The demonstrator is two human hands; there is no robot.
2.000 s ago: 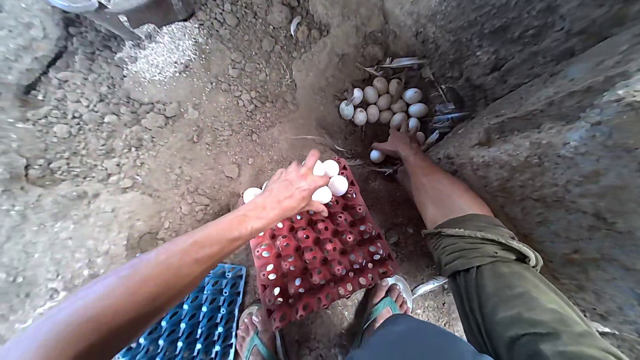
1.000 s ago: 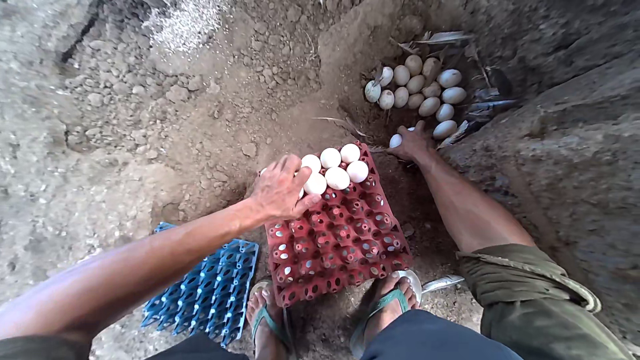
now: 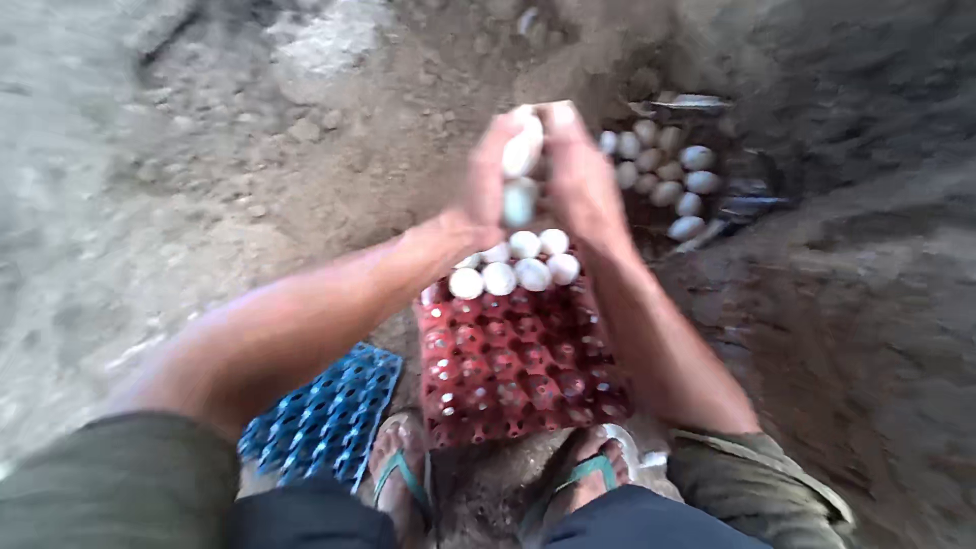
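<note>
My left hand (image 3: 485, 179) and my right hand (image 3: 576, 171) are close together above the far edge of a red plastic egg tray (image 3: 499, 366). Between them they hold a white egg (image 3: 522, 152) and, just below it, a pale bluish egg (image 3: 519, 202); motion blur hides the exact finger contact. Several white eggs (image 3: 499, 278) sit in the far rows of the tray, some partly covered by my left wrist. Beyond my right hand lies a cluster of white and tan eggs (image 3: 666, 193) in a hollow on the ground.
A blue plastic egg tray (image 3: 328, 412) lies left of the red one. My feet in green-strapped flip-flops (image 3: 404, 469) stand at the red tray's near edge. Feathers (image 3: 690, 101) lie around the egg cluster, beside a rough earthen slope (image 3: 862, 252) on the right.
My right hand has moved from the egg cluster leftward to beside my left hand. My left hand has moved off the tray's eggs to just beyond them. More eggs show in the tray than two seconds ago.
</note>
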